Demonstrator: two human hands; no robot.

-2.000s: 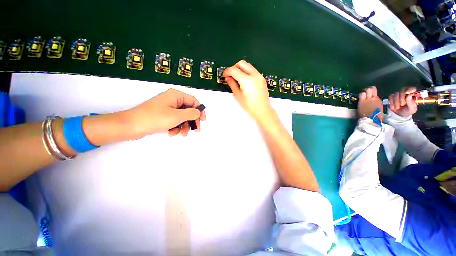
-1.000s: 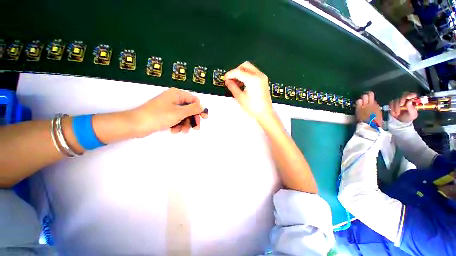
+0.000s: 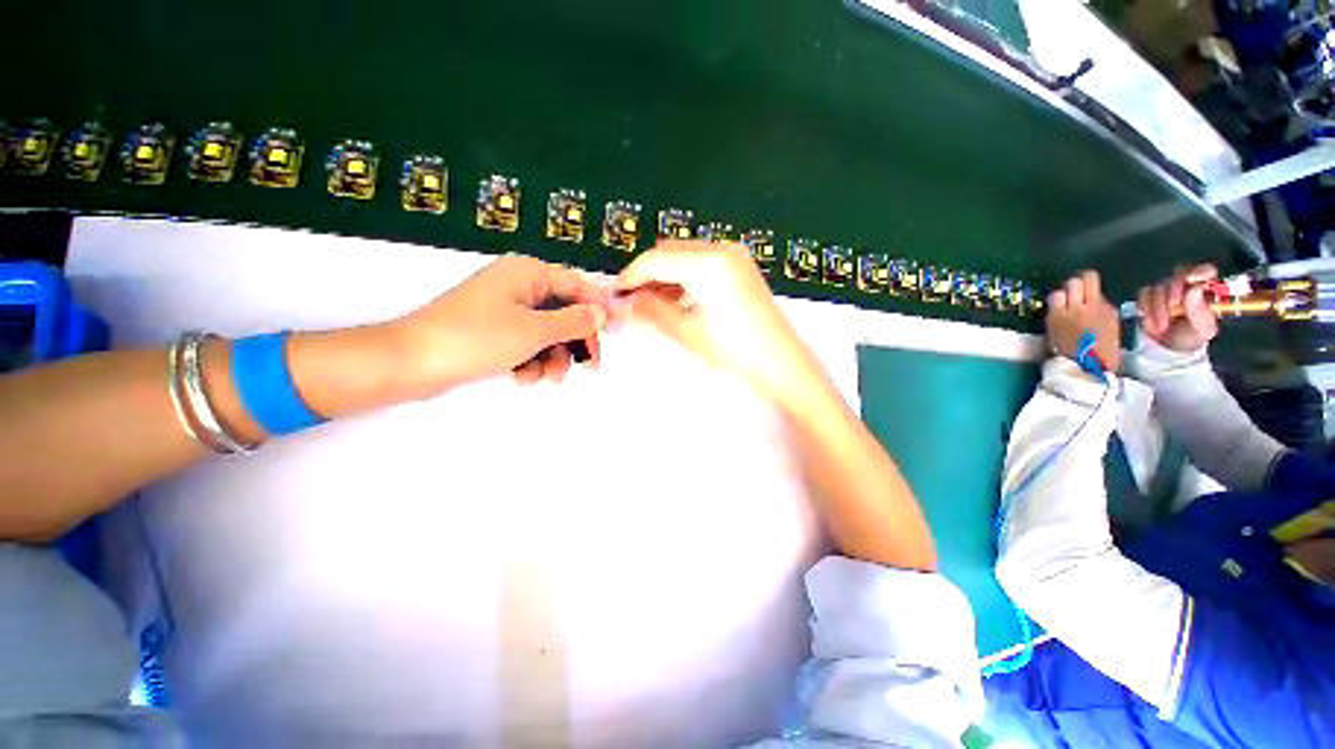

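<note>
My left hand (image 3: 483, 325), with a blue strap and silver bangles, is over the white sheet (image 3: 439, 556). Its curled fingers hold small black parts (image 3: 580, 351), partly hidden. My right hand (image 3: 706, 300) meets it, fingertips close together at a small dark part (image 3: 621, 291); the fingers partly hide it. A row of small circuit boards (image 3: 498, 202) with yellow square centres lies along the near edge of the green conveyor belt (image 3: 586, 88), just beyond my hands.
A blue bin (image 3: 32, 310) is at the left edge. A green mat (image 3: 937, 439) lies right of the sheet. At the right, another person's hands (image 3: 1083, 319) are at the belt beside an amber-and-metal tool (image 3: 1266, 300). A coiled blue cord (image 3: 151, 666) is at lower left.
My right hand has moved from a board on the belt back to my left fingertips. The boards have shifted slightly left along the belt between the first two frames and now.
</note>
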